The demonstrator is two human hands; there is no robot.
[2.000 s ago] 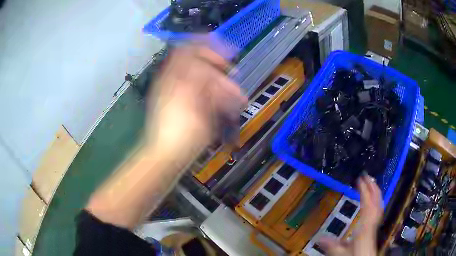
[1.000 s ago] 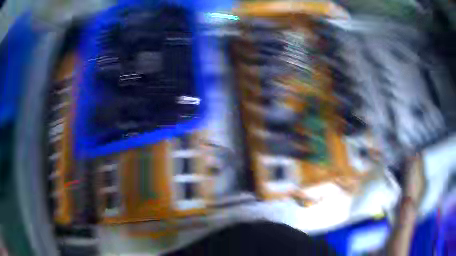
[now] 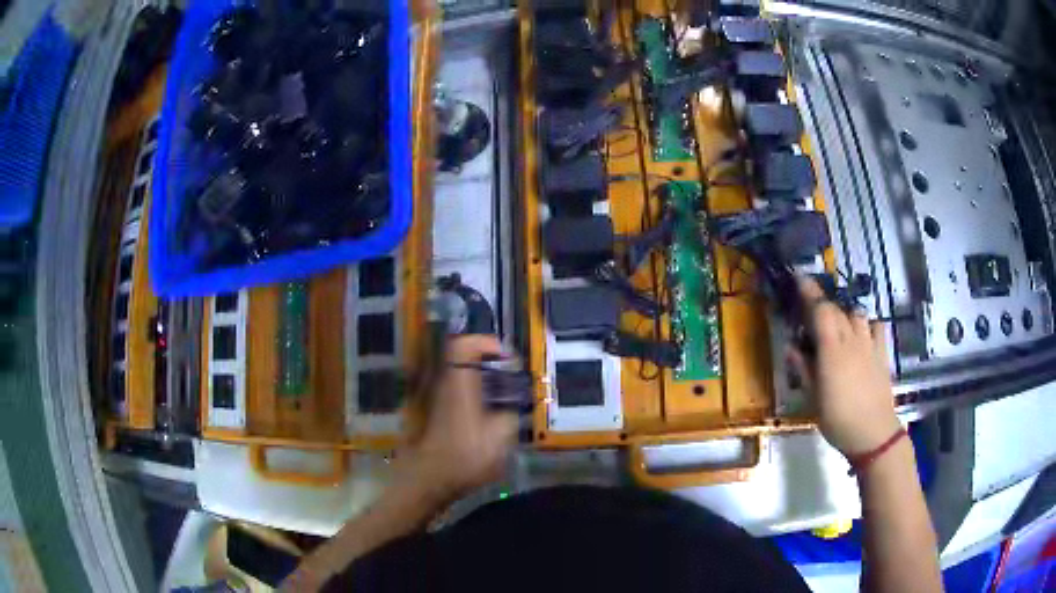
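My left hand (image 3: 463,423), blurred, holds a black power adapter (image 3: 505,385) just left of the right-hand orange test tray (image 3: 635,411). My right hand (image 3: 851,376) has its fingers around a dark adapter and cord (image 3: 799,307) at that tray's lower right; the fingers partly hide it. Black adapters (image 3: 581,310) stand in both side rows, their cords running toward the green connector board (image 3: 695,290). The left row's nearest adapter socket (image 3: 581,383) is empty.
A blue perforated basket (image 3: 284,269) heaped with black adapters rests over the left trays. Several empty sockets (image 3: 376,334) show below it. A metal station plate (image 3: 950,209) with round holes lies right. Orange tray handles (image 3: 695,473) face me. Another blue basket (image 3: 35,127) is far left.
The view has swung right and down onto the loaded tray. My left hand has come back into view, holding an adapter. My right hand has moved from the near right edge onto the tray's right row.
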